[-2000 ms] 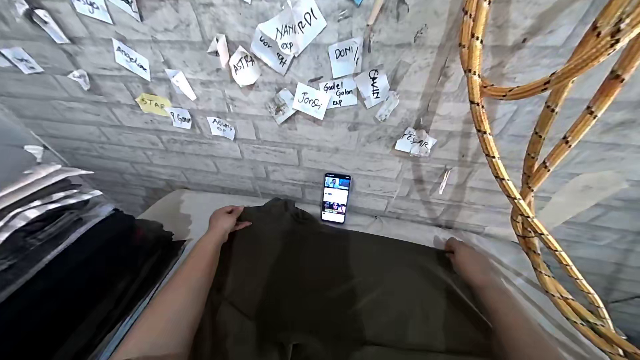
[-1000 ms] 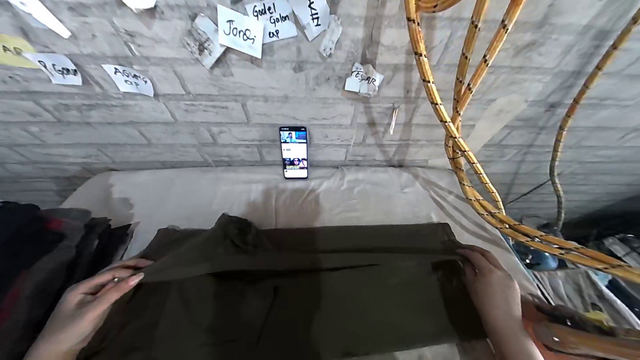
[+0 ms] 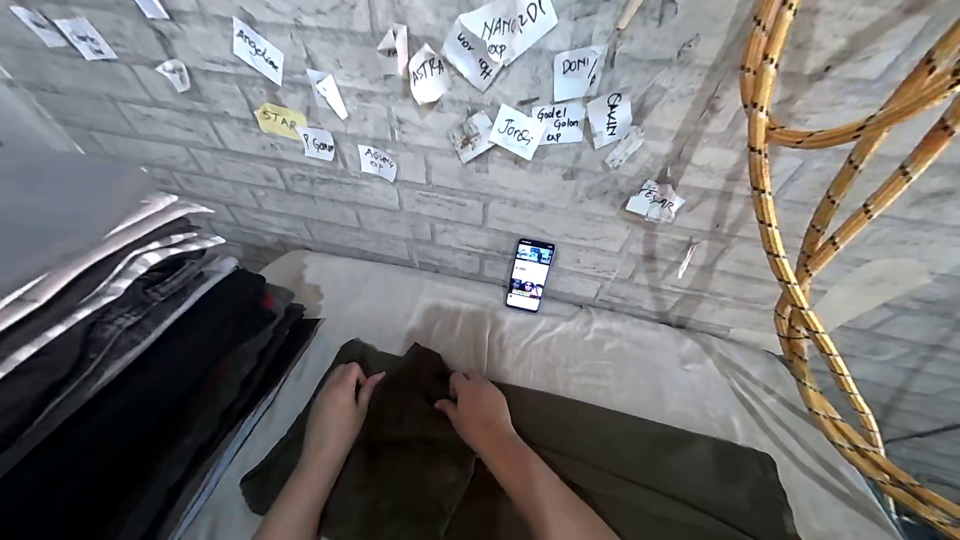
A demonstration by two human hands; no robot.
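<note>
A dark olive garment [image 3: 637, 465] lies spread on a pale cloth-covered surface [image 3: 600, 341], with a raised, bunched fold near its upper left part. Left of that fold, my left hand [image 3: 345, 397] pinches the cloth between thumb and fingers. My right hand [image 3: 474, 409] grips the cloth just right of the fold, its fingertips partly hidden in the fabric. The two hands are a short way apart near the garment's far edge. The lower part of the garment runs out of view.
A tall stack of folded dark and grey clothes [image 3: 172, 360] stands at the left. A lit smartphone [image 3: 530, 276] leans on the grey brick wall [image 3: 442, 206], where paper notes with writing are stuck. Yellow-and-black cords [image 3: 765, 172] hang at the right.
My hands were far apart at the garment's two sides one second ago; now they are close together at its upper left. The view has shifted noticeably.
</note>
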